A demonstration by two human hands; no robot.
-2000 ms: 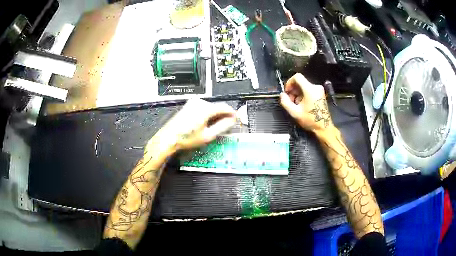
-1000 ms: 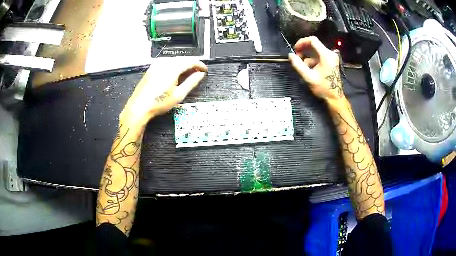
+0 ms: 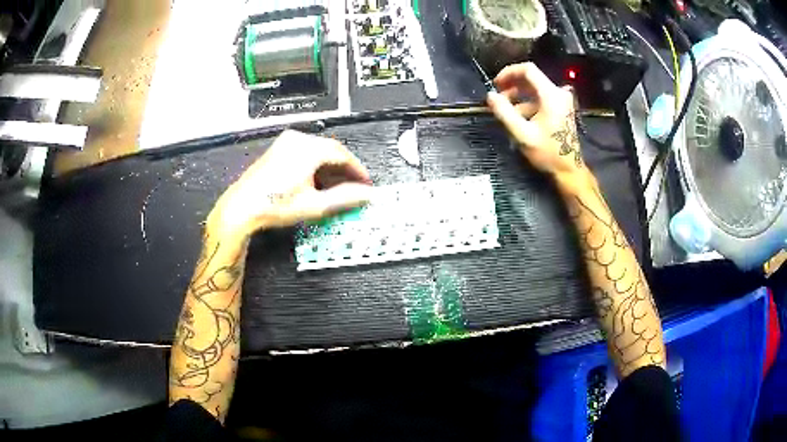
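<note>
The circuit board panel (image 3: 431, 216) lies on the black ribbed mat (image 3: 345, 302), pale side up, with rows of solder points along its near side. My left hand (image 3: 298, 186) is over the panel's left part and hides its upper left corner. Its thumb and fingertips come close together at the panel's far edge; whether they grip anything is unclear. My right hand (image 3: 539, 116) is beyond the panel's right end, its fingers closed on a slim tool (image 3: 483, 76) with a thin tip pointing up and left.
Behind the mat are a solder reel (image 3: 283, 52), a reference board strip (image 3: 380, 43), a crusty round pot (image 3: 507, 24) and a black box with a red light (image 3: 595, 52). A fan (image 3: 733, 138) stands right, above a blue bin (image 3: 716, 363). Metal rails (image 3: 47, 91) are at left.
My left hand has moved from above the panel's far left corner onto its left part. My right hand stays by the pot with the tool. The view has shifted slightly since one second ago.
</note>
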